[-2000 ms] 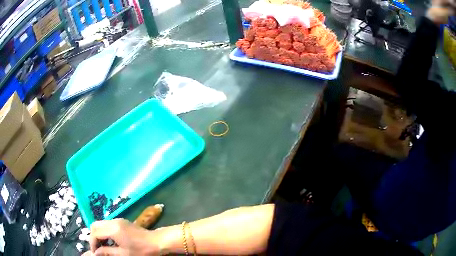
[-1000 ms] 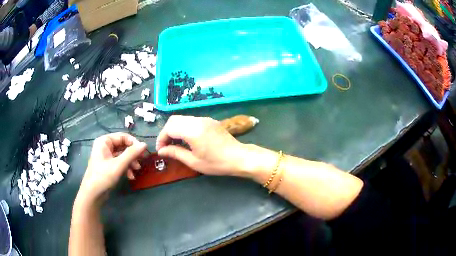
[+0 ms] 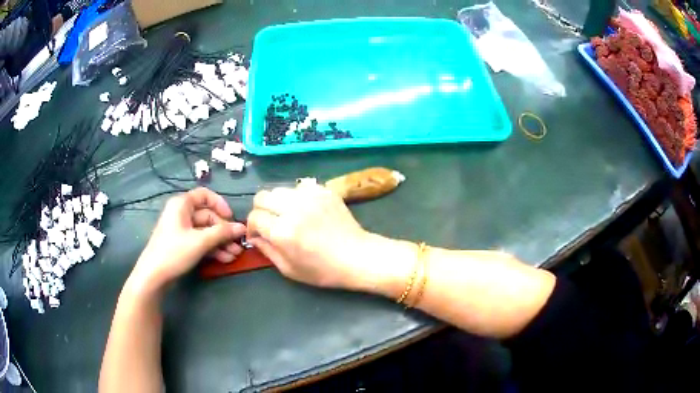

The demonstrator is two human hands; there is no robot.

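Observation:
The red-brown fixture block (image 3: 236,265) lies flat near the bench's front edge, mostly covered by my hands. My left hand (image 3: 201,230) and my right hand (image 3: 305,232) meet fingertip to fingertip over its metal centre piece (image 3: 245,242). The fingers of both hands are pinched together; what they pinch is too small and hidden to tell. A black lead (image 3: 157,197) runs from the left towards my hands. The tan-brown tool handle (image 3: 367,184) lies behind my right hand. A small white block (image 3: 307,182) shows just above my right hand.
A turquoise tray (image 3: 399,142) holds small black pieces (image 3: 285,119) in its near left corner. White connectors on black leads (image 3: 65,238) lie in heaps at left. A yellow ring (image 3: 531,125), crumpled clear bag (image 3: 514,50) and tray of orange-red bundles (image 3: 648,84) are at right.
The view has swung from the far bench down to the fixture. My hands have closed together over the metal centre piece, which was exposed between them a second ago.

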